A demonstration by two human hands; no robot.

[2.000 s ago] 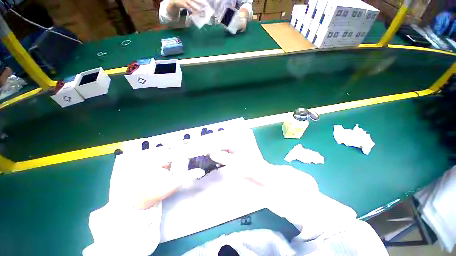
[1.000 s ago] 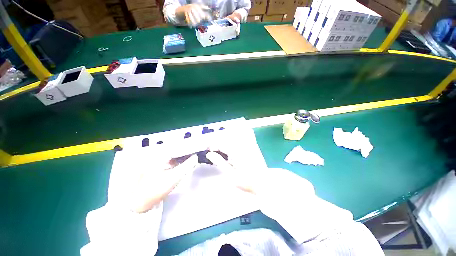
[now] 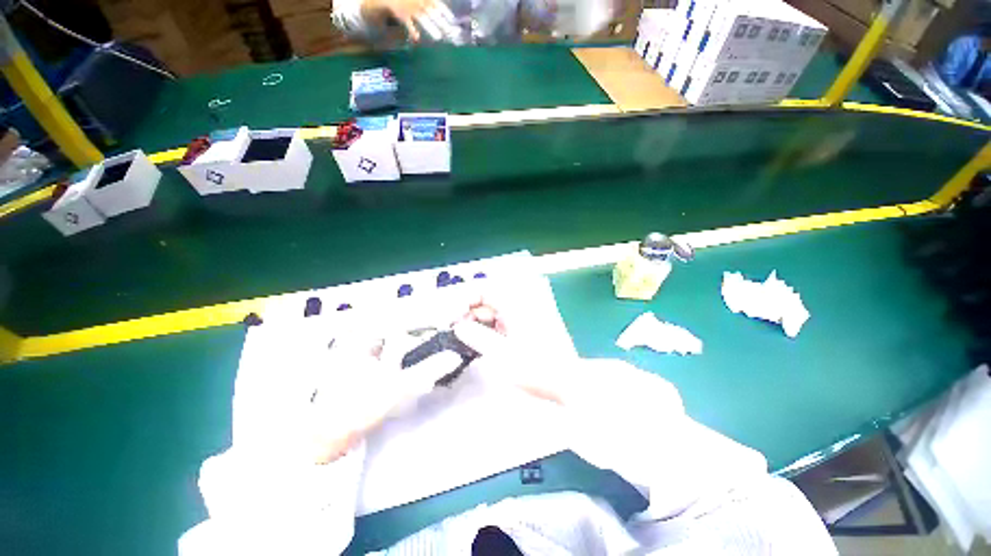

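Note:
A black watch with its strap is held between my two hands above the white sheet. My left hand comes from the left, its fingers at the watch's lower left side. My right hand comes from the right, its fingertips at the watch's upper right. Both hands are overexposed and merge with the white sheet and sleeves, so finger detail is hard to see. Small dark pieces stand along the sheet's far edge.
A yellowish bottle with a metallic top and crumpled wipes are at right. Open white boxes sit on the green conveyor behind a yellow rail. Across it are a person's hands and stacked white boxes.
The watch has turned in my hands and is now angled, with my right fingertips raised. The open boxes have moved left, and another has appeared on the conveyor.

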